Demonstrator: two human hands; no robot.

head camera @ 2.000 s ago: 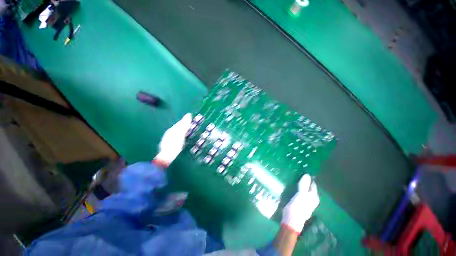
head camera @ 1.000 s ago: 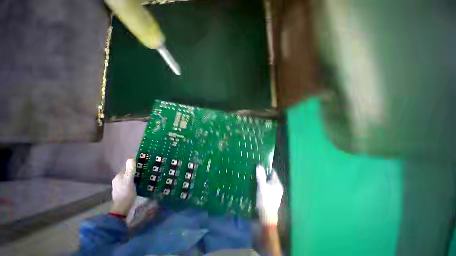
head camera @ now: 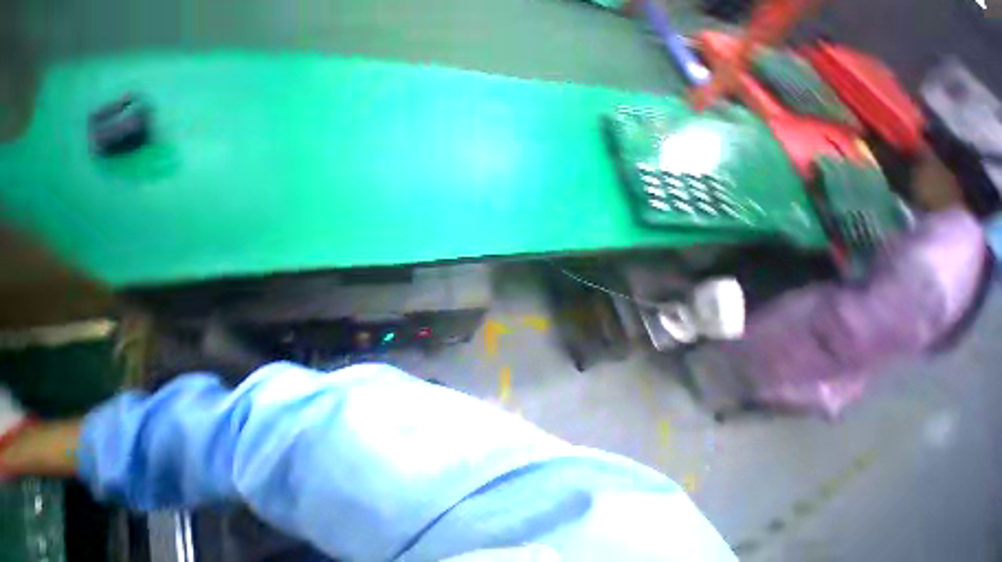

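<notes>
A strip of a green circuit board with pale markings shows at the lower left edge, mostly cut off. My right hand, in a white glove with a red cuff edge, is cut off by the left edge just above it. Its fingers are out of the picture, so whether it grips the board cannot be told. My right arm in a light blue sleeve crosses the bottom of the view. My left hand is not in view. Dark green booth lining shows beyond the hand.
A bright green bench mat spans the upper view. On it are a small black object at left and another board at right. Red racks stand at upper right. A person's pink sleeve and a white roll are at right.
The view has swung right. The board, held between both hands in front of me a second ago, is now mostly outside the left edge. The nozzle and my left hand have left the view.
</notes>
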